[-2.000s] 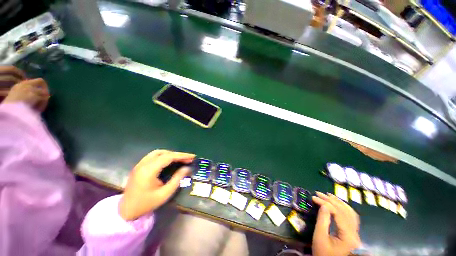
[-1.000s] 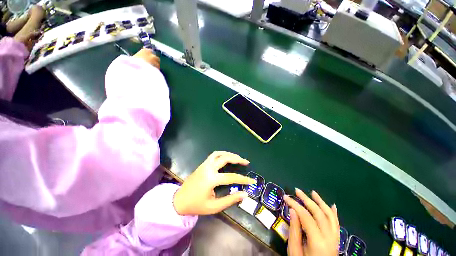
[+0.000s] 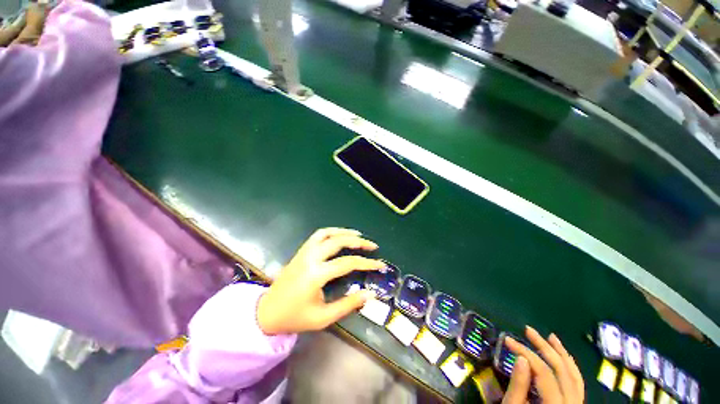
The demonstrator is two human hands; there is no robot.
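Several watch display modules lie in a slanting row along the bench's near edge, such as one lit with green rows. White pouch batteries with some yellow edges hang below them. My left hand is at the row's left end, its index finger and thumb apart and touching the leftmost module and its battery. My right hand is at the right end, fingers over the last visible module and partly hiding it; it is cut off by the bottom edge.
A second row of modules with pale screens lies at the right. A smartphone lies beyond my hands, near a long metal strip with an upright post. A neighbour's pink sleeve and a white parts tray are at the left.
My right hand has moved right from mid-row to the row's right end, uncovering modules. My left hand stays at the left end. The neighbour's arm has drawn back from the bench.
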